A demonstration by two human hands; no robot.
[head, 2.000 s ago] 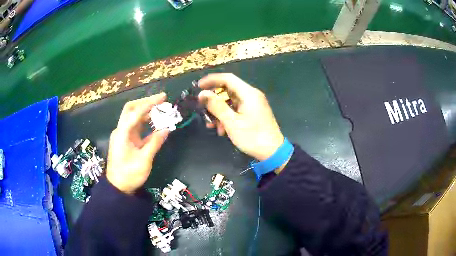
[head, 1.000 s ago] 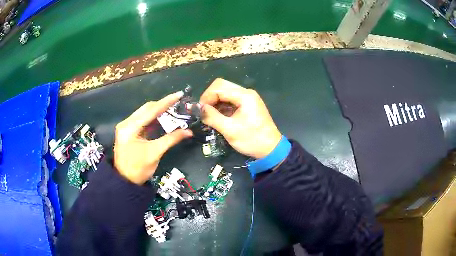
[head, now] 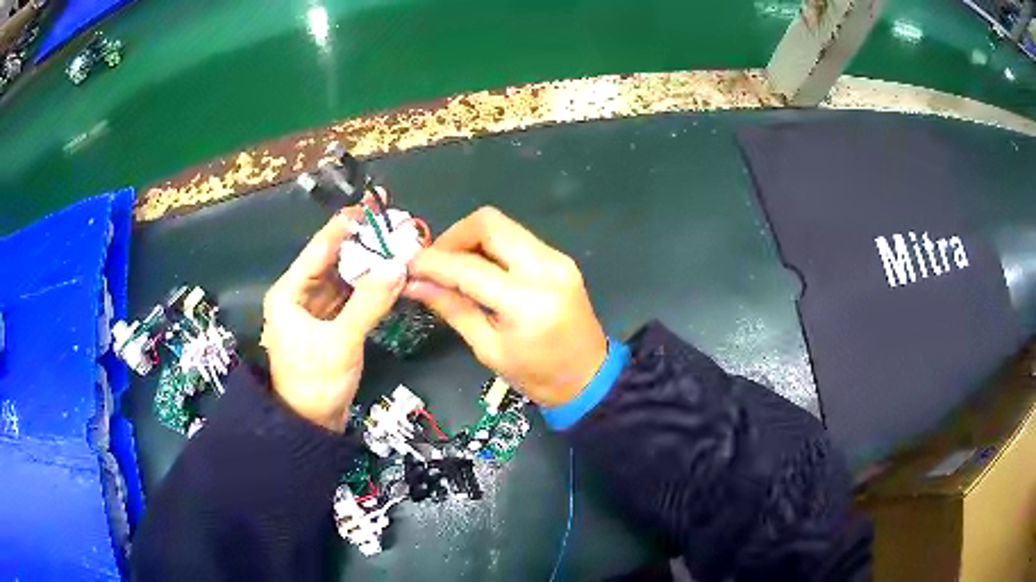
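My left hand (head: 318, 324) holds a wired unit by its white insert (head: 381, 241), with green, black and red wires across it. A black insert (head: 337, 179) hangs off its upper left, beyond my fingers. A green circuit board (head: 404, 327) hangs below my fingers. My right hand (head: 517, 301) has thumb and forefinger pinched at the right side of the white insert, by the red wire; what the tips grip is too small to tell. A blue band (head: 591, 389) is on my right wrist.
Wired units lie on the bench at left (head: 182, 352) and below my hands (head: 426, 455). Blue plastic sheets (head: 51, 398) are at far left, a black "Mitra" mat (head: 897, 307) and cardboard box (head: 977, 512) at right. A rusty rail (head: 511, 108) borders the green belt (head: 454, 46).
The held unit has turned, so its white insert faces up with wires across it and the black insert sits at upper left. My right hand has moved left and down onto the white insert.
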